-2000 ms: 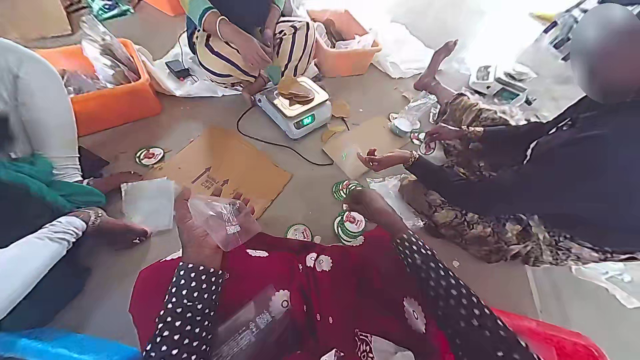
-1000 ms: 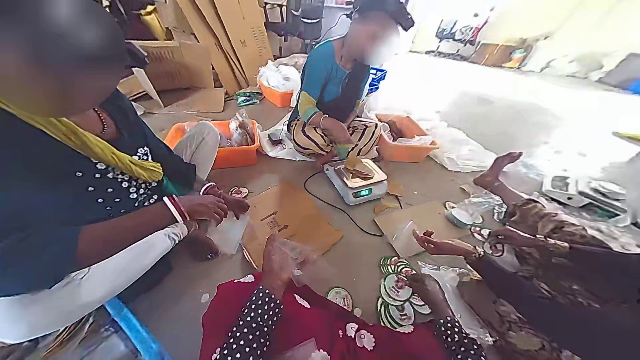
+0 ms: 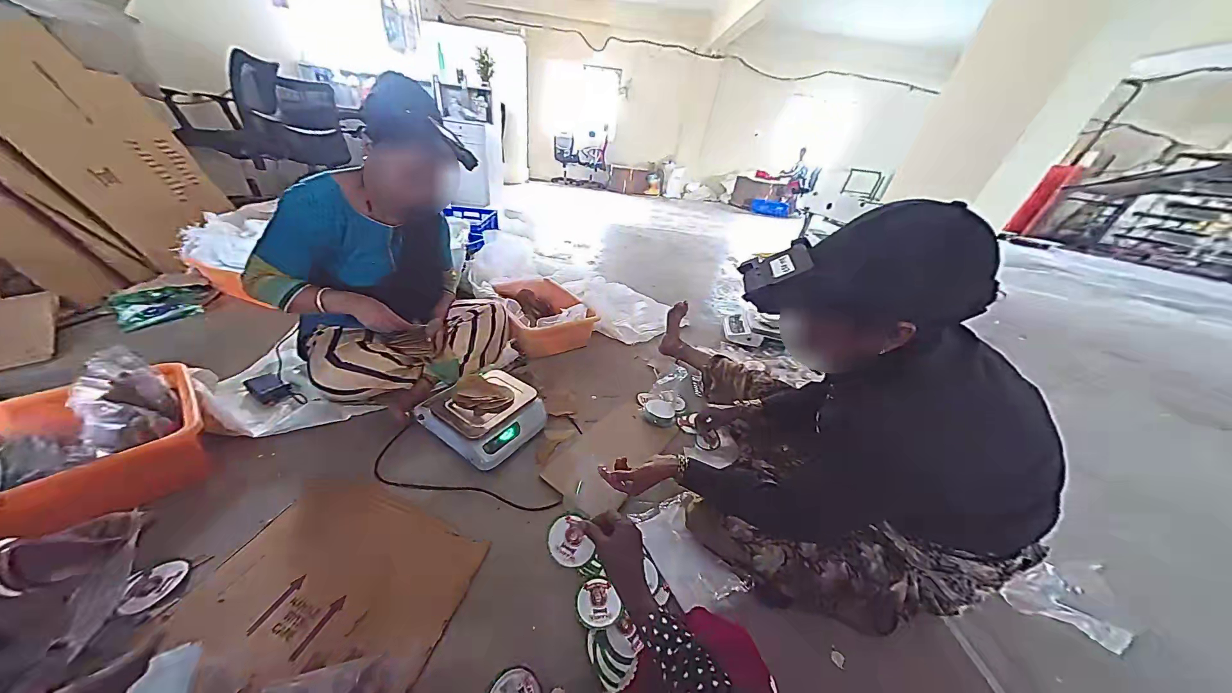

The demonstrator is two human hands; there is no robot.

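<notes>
My right hand (image 3: 618, 547), in a dark polka-dot sleeve, reaches in from the bottom centre. Its fingers pinch the edge of a round printed label (image 3: 569, 542) with a green and white rim. Just below and around the wrist lie more round labels (image 3: 599, 603), overlapping in a loose pile on the floor. Another round label (image 3: 515, 681) is cut off by the bottom edge. My left hand is not in view. A clear plastic bag (image 3: 337, 676) shows at the bottom edge, left of the labels.
A flattened cardboard sheet (image 3: 346, 568) lies front left. Beyond it stands a digital scale (image 3: 484, 423) with a cable across the floor. One co-worker sits behind the scale, another at right; a third's hand shows far left. Orange tubs (image 3: 188, 433) hold bagged items.
My left hand, earlier with a clear plastic bag, is out of view. My right hand has picked up a label from the pile. The co-worker's hands have left the scale. The view has tilted up.
</notes>
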